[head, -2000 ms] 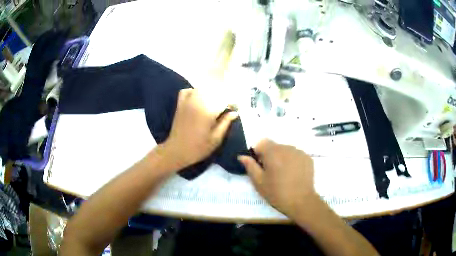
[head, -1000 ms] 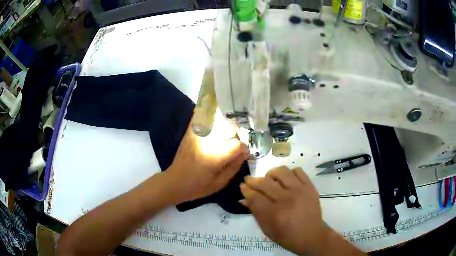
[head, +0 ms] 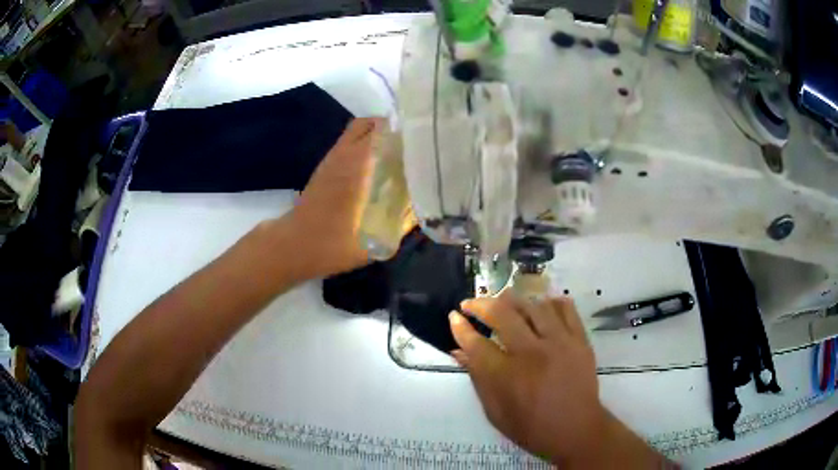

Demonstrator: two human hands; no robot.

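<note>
A black garment panel (head: 230, 151) lies across the left of the white table and runs under my left hand. My left hand (head: 345, 207) is on the cloth left of the machine head, partly behind the yellowed lamp (head: 386, 207); its fingertips are hidden. A darker part of the cloth (head: 427, 285) lies over the bed beside the presser foot and needle (head: 482, 275). My right hand (head: 528, 353) holds the cloth edge between thumb and fingers, just in front of the needle. The off-white sewing machine (head: 680, 151) stands over the work.
Black thread snips (head: 643, 312) lie right of the needle. Black narrow strips (head: 730, 321) lie under the machine arm. A purple basket (head: 103, 248) with black cloth stands at the left edge. A tape ruler (head: 331, 450) runs along the front edge. A red-blue item (head: 825, 367) is at far right.
My left hand has moved up and away from the needle, shifting the cloth under it and uncovering the cloth on the bed. My right hand stays near the needle, slightly lower in view.
</note>
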